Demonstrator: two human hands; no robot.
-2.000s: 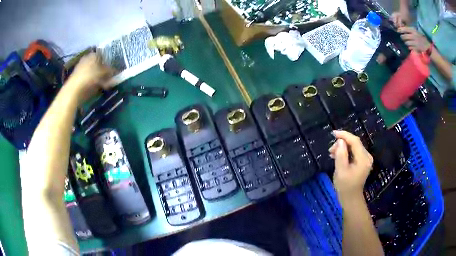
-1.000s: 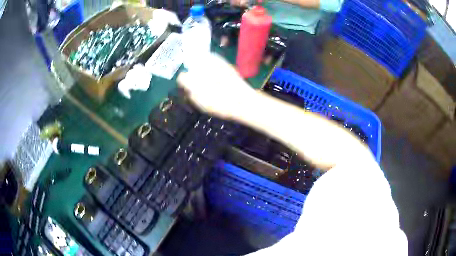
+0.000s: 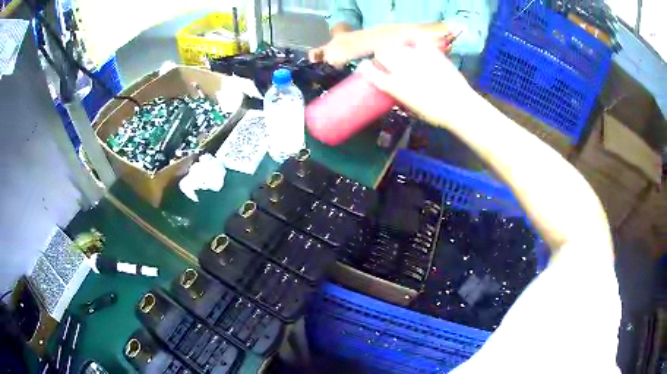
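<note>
My right hand (image 3: 409, 69) reaches in from the right, blurred, and is closed around the top end of a red squeeze bottle (image 3: 344, 111). The bottle is tilted, its base toward the lower left, above the bench's far part. My left hand is not in view. Black elongated housings (image 3: 252, 266) lie side by side in a diagonal row on the green bench (image 3: 142, 208), each with a brass-gold ring at its far end.
A clear water bottle (image 3: 284, 120), white screw tray (image 3: 243, 142) and cardboard box of board parts (image 3: 150, 179) stand behind. Right of the housings is a blue crate (image 3: 387, 329) of black parts. A coworker's forearm (image 3: 358, 45) is beyond the red bottle. Stacked blue crates (image 3: 537, 77) stand far right.
My view has swung right. My left hand has left the picture. My right hand has moved from over the housings to the red bottle, which has gone from upright to tilted.
</note>
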